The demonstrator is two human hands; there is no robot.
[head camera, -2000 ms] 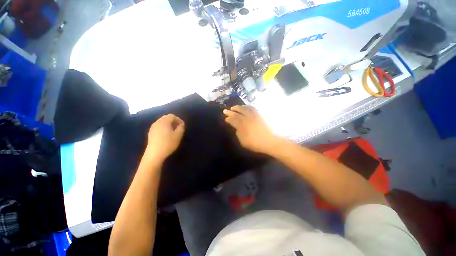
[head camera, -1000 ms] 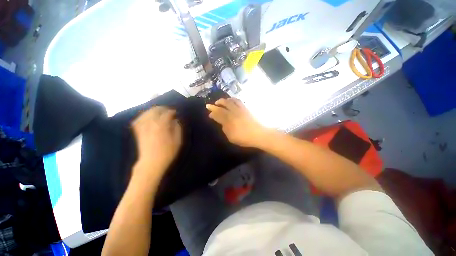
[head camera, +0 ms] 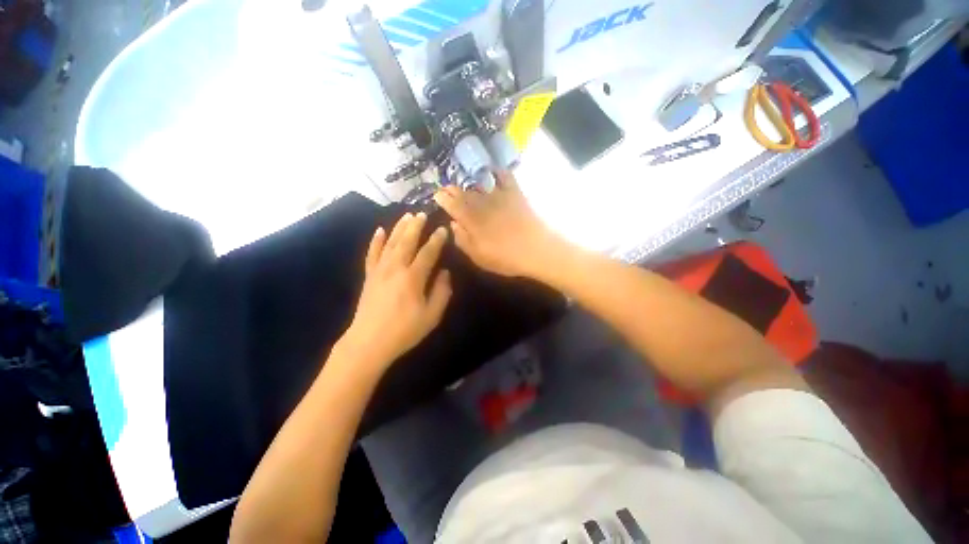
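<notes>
A large black garment panel (head camera: 266, 340) lies on the white machine table and hangs over its front edge. My left hand (head camera: 402, 287) rests on the panel, palm down, fingers a little apart, near the needle area. My right hand (head camera: 497, 225) is at the presser foot and needle area (head camera: 430, 191), its fingertips on the cloth close below it. The fingertips partly hide the cloth edge there. The white and blue sewing machine head (head camera: 606, 43) stands behind the hands. I cannot tell whether the fingers pinch the cloth.
Right of the needle are a yellow patch (head camera: 529, 119), a dark rectangle (head camera: 582, 126), thread snips (head camera: 682, 149) and orange and red scissors (head camera: 781, 117). A red stool (head camera: 788, 329) with a dark piece (head camera: 744, 294) stands lower right. Folded dark cloth (head camera: 122, 255) lies at the table's left.
My left hand has moved right across the panel, towards the needle area. My right hand has moved slightly up to the presser foot. The camera view has shifted slightly.
</notes>
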